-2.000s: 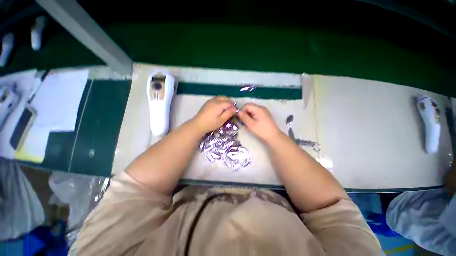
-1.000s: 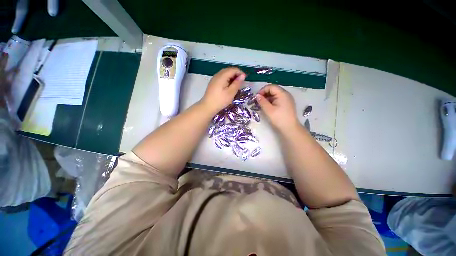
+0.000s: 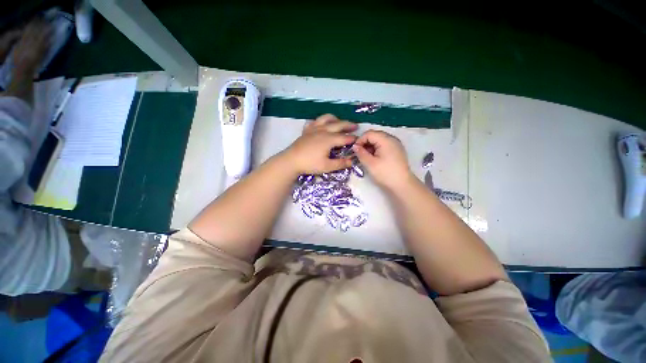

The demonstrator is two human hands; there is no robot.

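A loose pile of shiny oval button pieces (image 3: 329,202) with purple reflections lies on the pale work mat (image 3: 276,142) in front of me. My left hand (image 3: 322,147) is spread over the upper part of the pile, fingers apart, and hides some pieces. My right hand (image 3: 379,154) is beside it, thumb and fingertips pinched together at the pile's upper right edge. Whether a piece is between those fingertips is too small to tell.
A white handset (image 3: 236,135) lies panel up at left, another (image 3: 632,174) at far right. A lone oval piece (image 3: 428,159) and a ridged metal strip (image 3: 452,197) lie right of my hand. Printed paper (image 3: 103,117) is at left. Another person's hands (image 3: 32,46) show at upper left.
My left hand has opened and come down over the top of the pile. My right hand is closer to it. The other person's hands have come into view at upper left.
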